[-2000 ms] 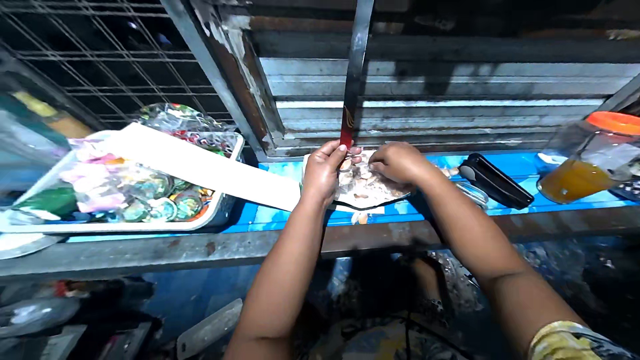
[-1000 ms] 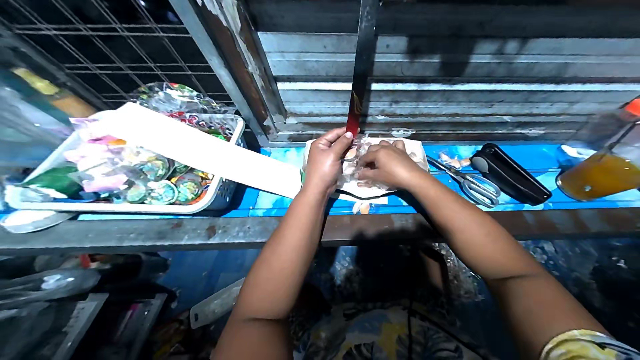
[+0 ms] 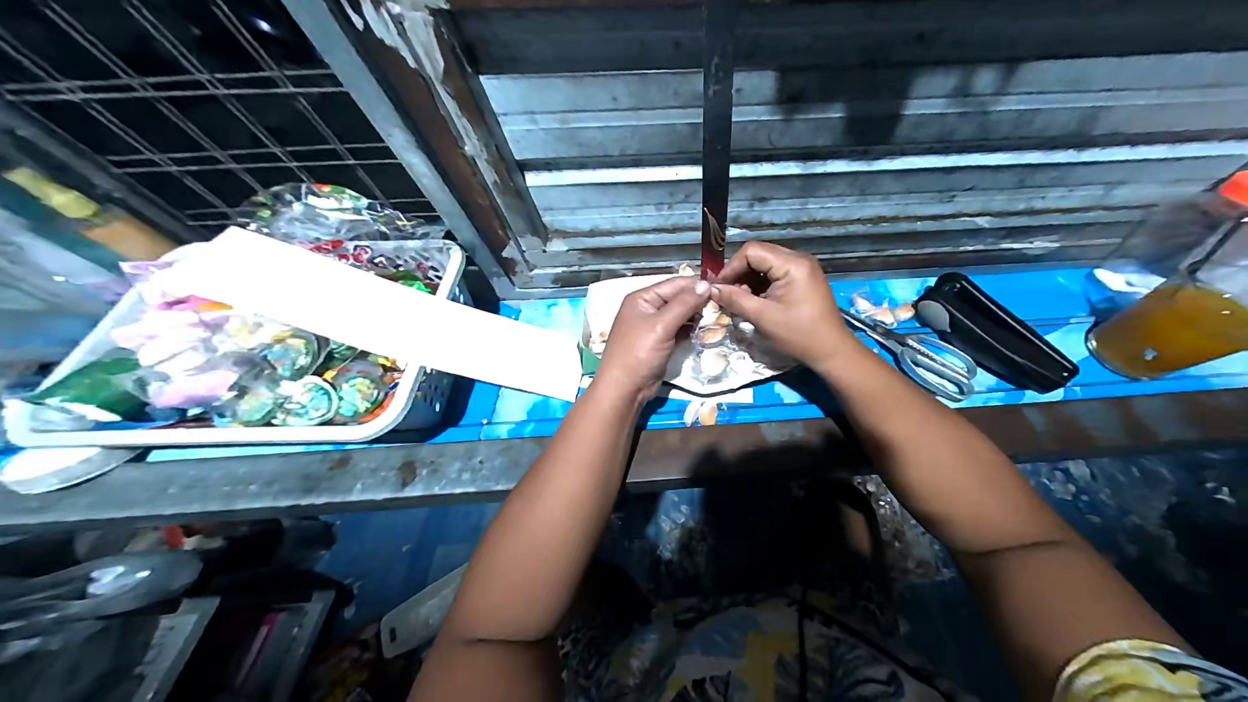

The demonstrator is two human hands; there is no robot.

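Note:
My left hand and my right hand meet at the fingertips above an open white packet or container. Thumbs and forefingers are pinched together; whatever is between them is too small and hidden to name. Below the fingers, small tan and whitish pieces in clear plastic lie on the white surface. A similar piece lies at the front edge, and more small pieces are right of my right hand. A dark metal upright with a red lower end stands just behind my fingertips.
Scissors and a black case lie on the blue-covered ledge at right, beside a clear jug of orange liquid. At left, a white plastic basket holds wrapped items, with a long white card across it. Ribbed metal stands behind.
My right hand has moved from over the small pieces to my left fingertips, and the two hands now touch. More of the small pieces below shows.

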